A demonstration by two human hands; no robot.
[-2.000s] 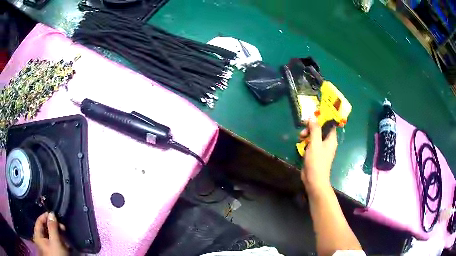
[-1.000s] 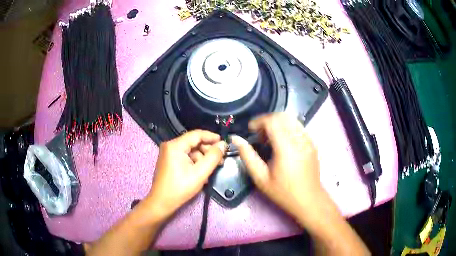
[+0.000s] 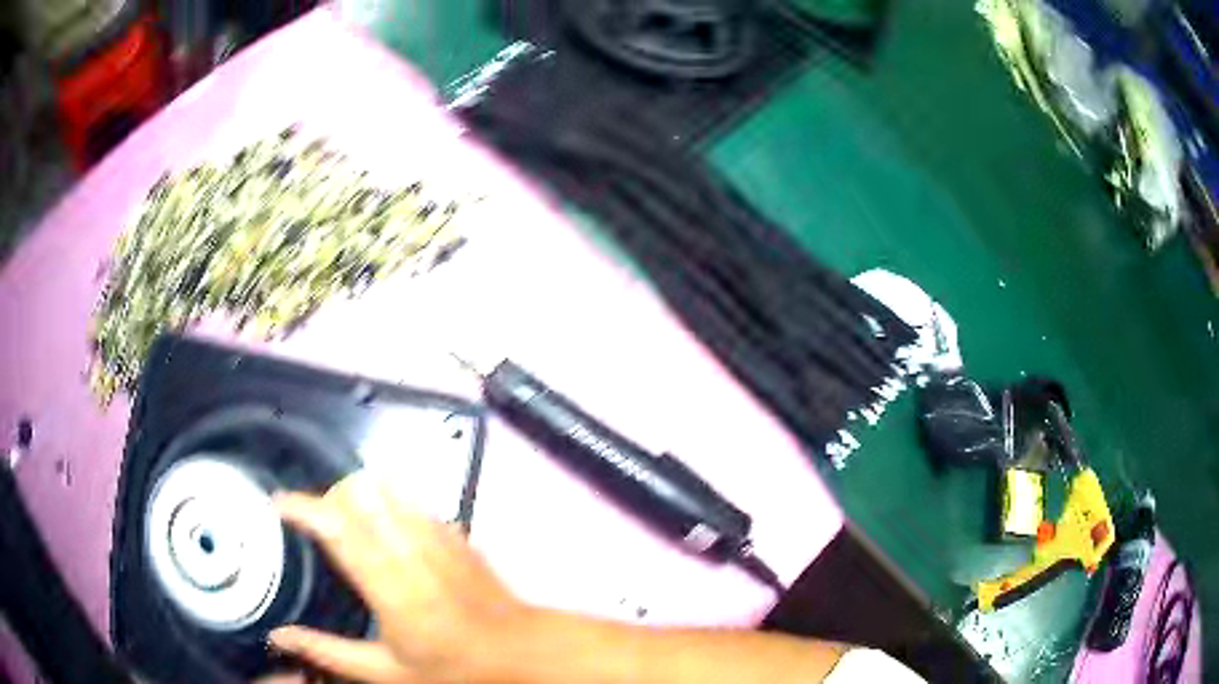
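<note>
The speaker driver (image 3: 214,541) lies magnet up on its black square panel (image 3: 417,425) at the lower left, partly cut off by the frame and blurred. My right hand (image 3: 401,575) reaches in from the right over the driver's basket, fingers apart, with nothing visible in it; whether it touches the driver is unclear. The wire lead and terminals are not discernible. A sliver of skin at the bottom edge may be my left hand; its state cannot be seen.
The electric screwdriver (image 3: 615,461) lies right of the panel. A pile of small metal clips (image 3: 267,247) is behind it. Black lead bundles (image 3: 695,247), the yellow soldering gun (image 3: 1069,535) and a dark bottle (image 3: 1123,581) are farther right. Another speaker (image 3: 668,34) is at the top.
The view has swung right, bringing the bench and soldering gun further in. The gun, held in my right hand two seconds ago, lies on the bench. Both hands were together at the lead one second ago.
</note>
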